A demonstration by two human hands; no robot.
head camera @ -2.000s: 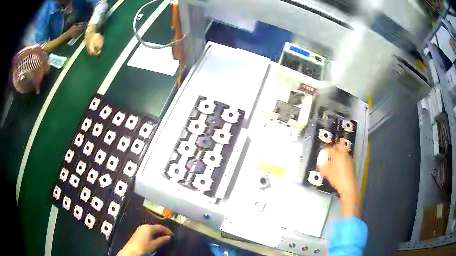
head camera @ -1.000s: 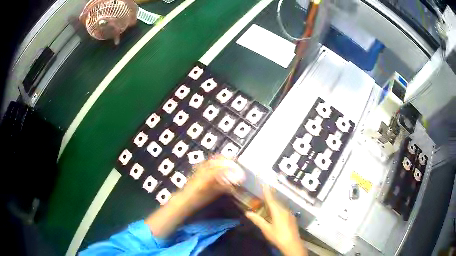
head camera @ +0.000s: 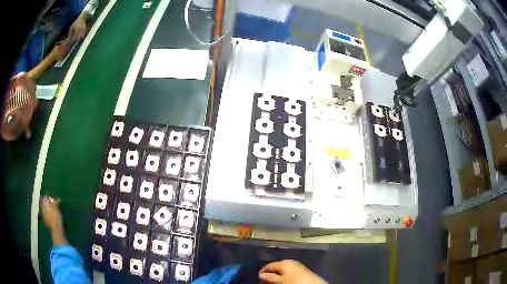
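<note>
My left hand [head camera: 53,213] reaches over the green belt at far left; a small pale patch shows at its fingertips, too unclear to name. My right hand [head camera: 289,273] is low at the bottom edge, in front of the machine, fingers loosely bent, with nothing seen in it. The black blister tray [head camera: 209,161] holds white square housings [head camera: 146,189] across its pockets; one sits turned askew. The left fixture [head camera: 278,141] has housings in all its nests. The right fixture [head camera: 383,158] has housings in its upper nests; its lower nests are bare.
The green conveyor belt [head camera: 78,144] runs at left, with a loose housing [head camera: 147,5] at the top. A person's hands [head camera: 69,41] and a pink fan [head camera: 19,105] are across it. The machine head [head camera: 439,47] stands over the right fixture's upper corner. A red button [head camera: 408,222] sits at the bed's corner.
My left hand has moved from the tray's right edge to the belt. My right hand has left the right fixture, whose lower housings are gone. The machine head has come to that fixture. The view has shifted.
</note>
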